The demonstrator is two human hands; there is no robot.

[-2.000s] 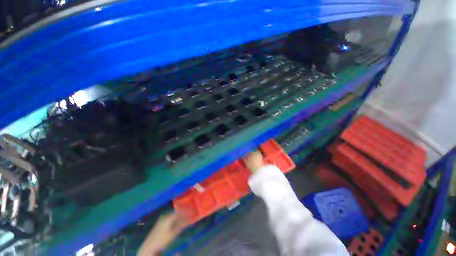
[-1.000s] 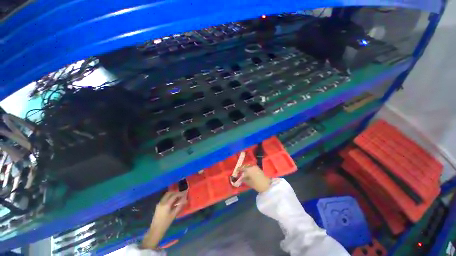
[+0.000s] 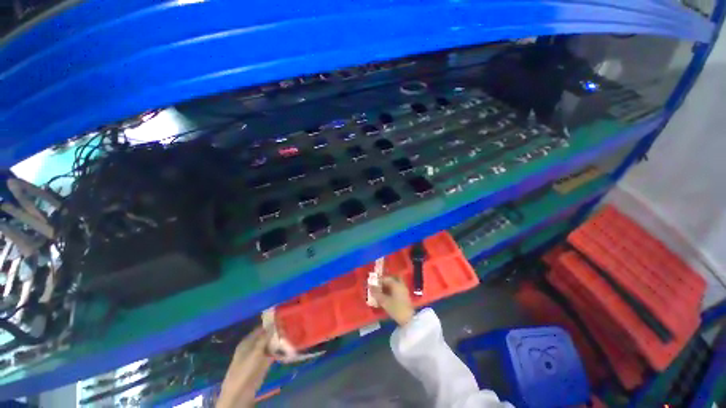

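Observation:
An orange-red compartment tray [image 3: 334, 309] juts out below the front beam of the green shelf. A black-strapped smartwatch [image 3: 418, 269] lies lengthwise in it. My right hand [image 3: 396, 300] is over the tray's middle, its fingers closed on a pale-strapped smartwatch [image 3: 374, 285]. My left hand [image 3: 253, 352] is at the tray's left end, its fingers on a second pale strap [image 3: 275, 333] that hangs over the tray's corner. That watch's face is blurred. Rows of dark watches [image 3: 316, 224] stand on the green shelf [image 3: 239, 287] above.
A thick blue beam [image 3: 318, 60] crosses above the shelf. A black box with cables [image 3: 159, 255] stands at the shelf's left, pale straps [image 3: 32, 239] at the far left. Stacked orange-red trays [image 3: 637, 279] and a blue stool [image 3: 545, 366] are on the floor at right.
My right hand entered the tray empty-looking, then took hold of the pale-strapped watch. My left hand moved down-left off the tray's corner and now has a pale strap at its fingers.

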